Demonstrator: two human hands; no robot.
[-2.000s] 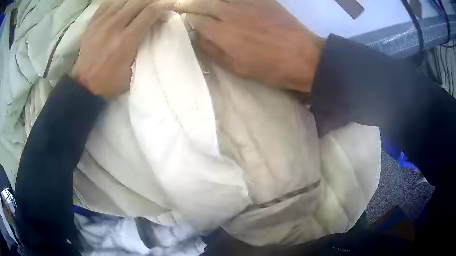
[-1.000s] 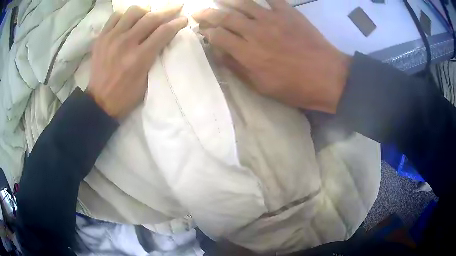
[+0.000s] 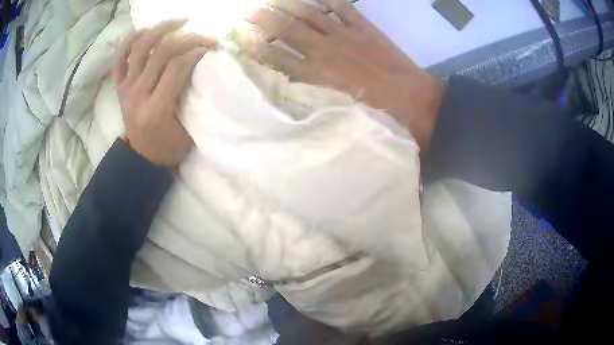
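The cream quilted garment (image 3: 74,74) fills the left side and spills down toward my lap. A smooth cream panel (image 3: 303,175) lies over it in the middle, its frayed raw edge running beside my right hand. A dark zipper line (image 3: 323,268) shows lower down. My left hand (image 3: 158,87) lies on the cloth, fingers bent, fingertips near the bright glare. My right hand (image 3: 343,60) lies flat with fingers spread on the cloth, right of the glare. The glare hides the needle area, and whether either hand pinches cloth is unclear.
The white machine table (image 3: 404,27) is at upper right, with a grey-brown patch (image 3: 453,13) on it and a grey ruler strip (image 3: 498,59) along its edge. A dark cable (image 3: 551,34) crosses the strip. Speckled floor (image 3: 538,259) shows at lower right.
The smooth panel has folded over to the right, covering more of the garment and part of the zipper line. My right hand's fingers have spread. Both hands have shifted slightly left since one second ago.
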